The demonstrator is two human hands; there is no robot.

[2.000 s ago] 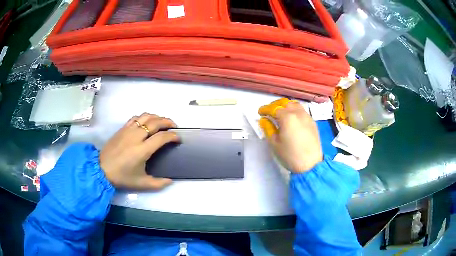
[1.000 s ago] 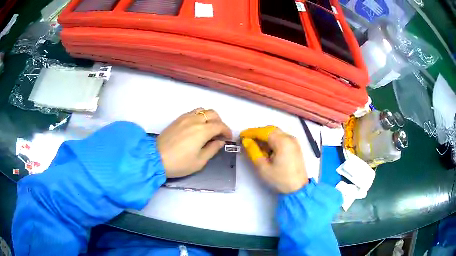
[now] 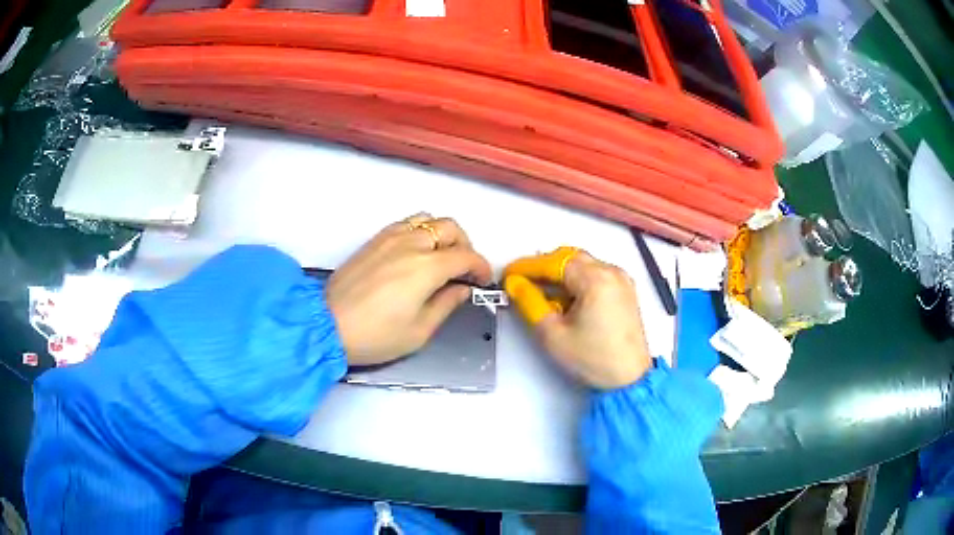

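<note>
A smartphone [image 3: 450,350] lies flat on the white work mat [image 3: 293,193], with a greyish surface and a small dark camera dot near its right end. A small black-and-white printed tab [image 3: 489,298] shows at its upper right corner. My left hand [image 3: 403,293], with a ring, lies over the phone's left and middle part, fingertips at the upper edge beside the tab. My right hand [image 3: 588,319] has yellow finger cots on thumb and fingers, tips close together at the phone's upper right corner. Whether either hand pinches the tab or film cannot be told.
Stacked orange-red trays [image 3: 450,105] stand behind the mat. A stack of protective films [image 3: 131,180] lies left. A thin black tool [image 3: 656,272], a blue pad [image 3: 699,329], white wipes [image 3: 751,350] and solvent bottles [image 3: 800,274] are on the right. Red-and-white scraps [image 3: 68,345] lie left.
My left hand has moved right across the phone to its upper right corner. My right hand has come left to the same corner, and the white piece it held no longer shows. The view has shifted.
</note>
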